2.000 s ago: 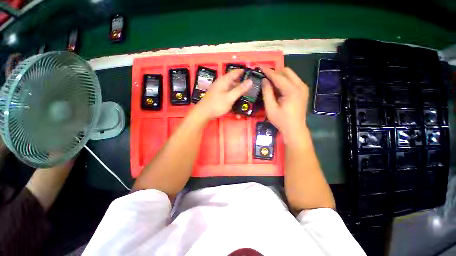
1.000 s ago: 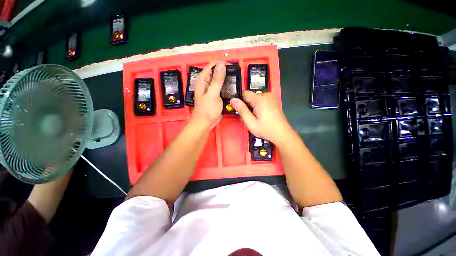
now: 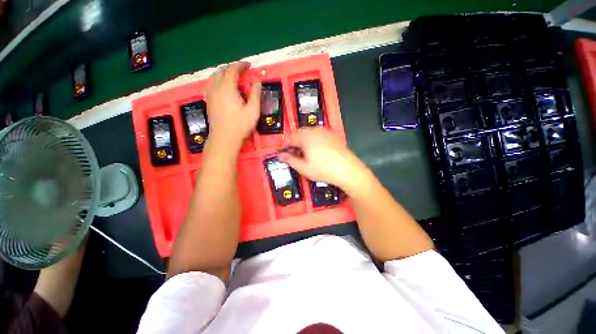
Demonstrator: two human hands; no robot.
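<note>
A red tray (image 3: 251, 212) lies before me with two rows of pockets. Handset units stand in its upper row: one at far left (image 3: 163, 140), one beside it (image 3: 196, 127), and two at right (image 3: 271, 109) (image 3: 310, 104). Two more lie in the lower row, one slightly tilted (image 3: 283, 182) and one at the right end (image 3: 325, 194), partly covered. My left hand (image 3: 232, 101) is over the upper middle pocket and hides it; its grip is hidden. My right hand (image 3: 319, 155) has its fingertips at the top end of the tilted handset; I cannot tell if they grip anything.
A fan (image 3: 46, 189) stands at left, with another person's arm (image 3: 62, 280) below it. A smartphone (image 3: 398, 91) lies right of the tray, then black blister trays (image 3: 503, 156). The green belt (image 3: 215, 32) beyond carries handsets (image 3: 138, 50) (image 3: 80, 80).
The view has shifted, so the tray sits further left and tilted. A handset now lies in the lower row beside the right-end one. My left hand moved left, my right hand down toward the lower row.
</note>
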